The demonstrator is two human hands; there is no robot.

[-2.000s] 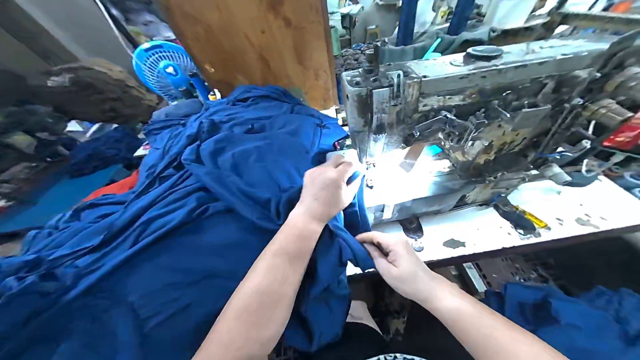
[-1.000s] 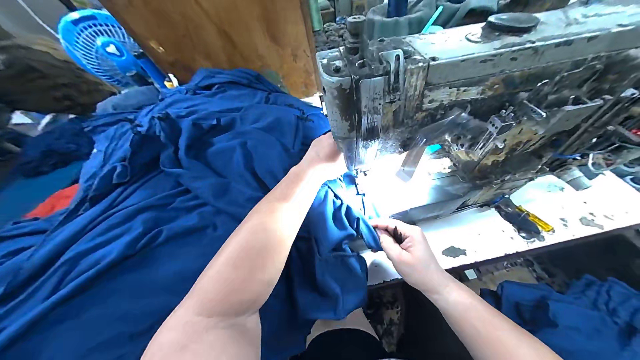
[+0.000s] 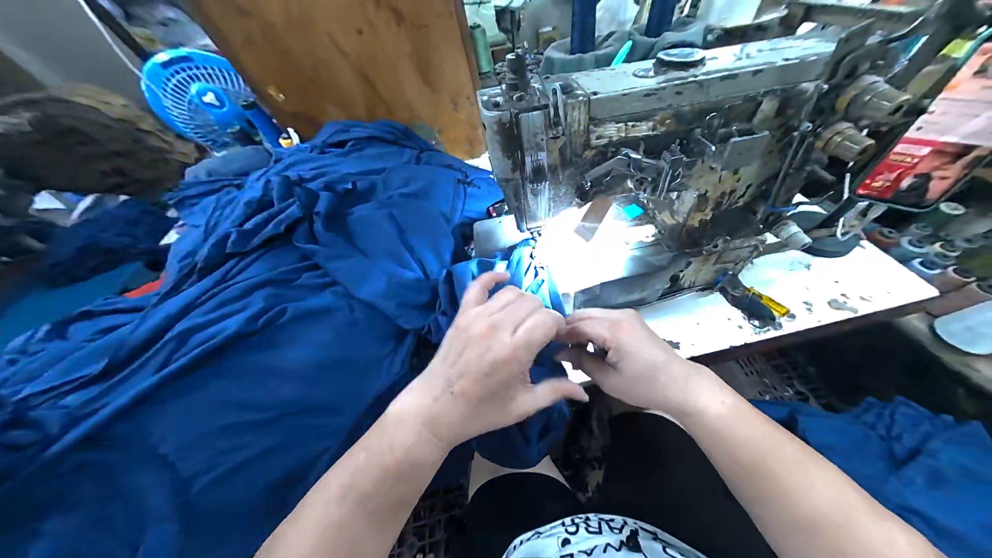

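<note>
A worn industrial sewing machine (image 3: 697, 147) stands on a white table, its lamp shining on the needle area. Blue fabric (image 3: 333, 310) spreads over the left side, and a bunched edge of it lies beneath the machine's needle end. My left hand (image 3: 504, 356) rests over this edge in front of the needle, thumb spread and fingers bent; whether it grips the cloth is not clear. Touching its fingertips from the right, my right hand (image 3: 620, 353) has thumb and fingers pinched together at the cloth's edge. What lies between those fingers is mostly hidden.
A blue fan (image 3: 201, 97) and a wooden board (image 3: 349, 62) stand behind the fabric. A yellow-handled tool (image 3: 767, 302) lies on the white tabletop (image 3: 845, 287). Thread spools (image 3: 930, 256) are at the right. More blue cloth (image 3: 891, 465) lies low on the right.
My left hand has come back from beside the needle toward my body and now meets my right hand. The bunched cloth before the needle shows a different shape.
</note>
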